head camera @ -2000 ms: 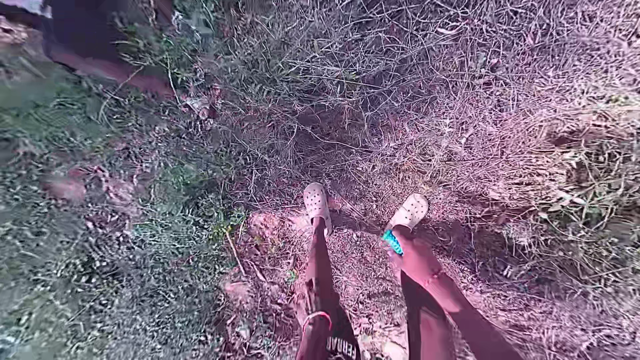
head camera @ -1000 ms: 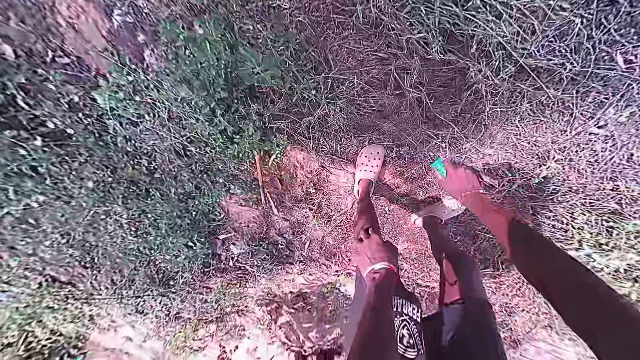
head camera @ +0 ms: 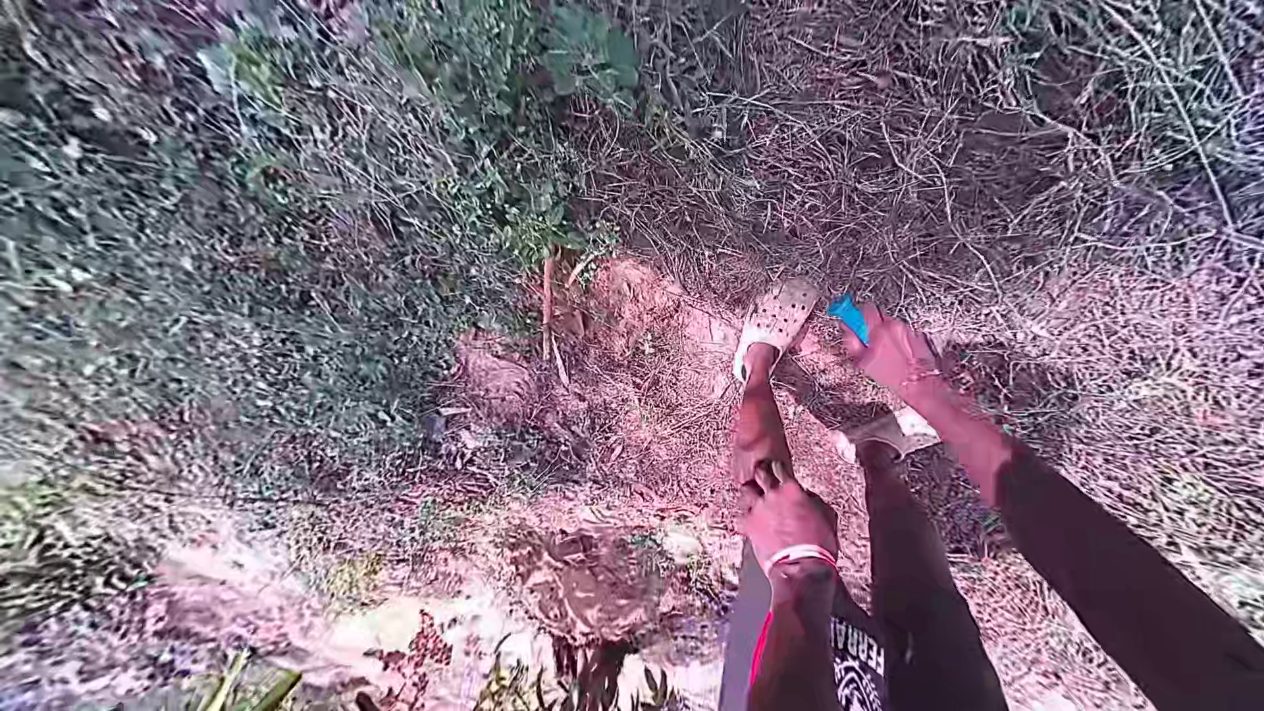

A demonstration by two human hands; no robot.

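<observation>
My right hand [head camera: 894, 351] is held out over the ground at the right of centre, shut on a small blue object [head camera: 850, 318] that pokes out past the fingers; what it is cannot be made out. Below and left of it, my left hand [head camera: 790, 518], with a pale and red band at the wrist, hangs in front of my left leg; its fingers are partly curled, and no object shows in it. Beyond the hands are my feet in pale perforated clogs, the left clog [head camera: 780, 316] in front and the right clog [head camera: 894, 432] partly under my right forearm.
Dry grass and twigs [head camera: 918, 188] cover the ground ahead and to the right. Green leafy plants [head camera: 523, 118] grow at the upper left, beside a short brown stick [head camera: 547, 306]. At the bottom lie a brown clump [head camera: 588, 583] and pale, bright ground [head camera: 385, 627].
The view has shifted considerably across the ground. My feet have changed position, with the left clog now ahead. My right hand has moved away from my legs, still holding the small object.
</observation>
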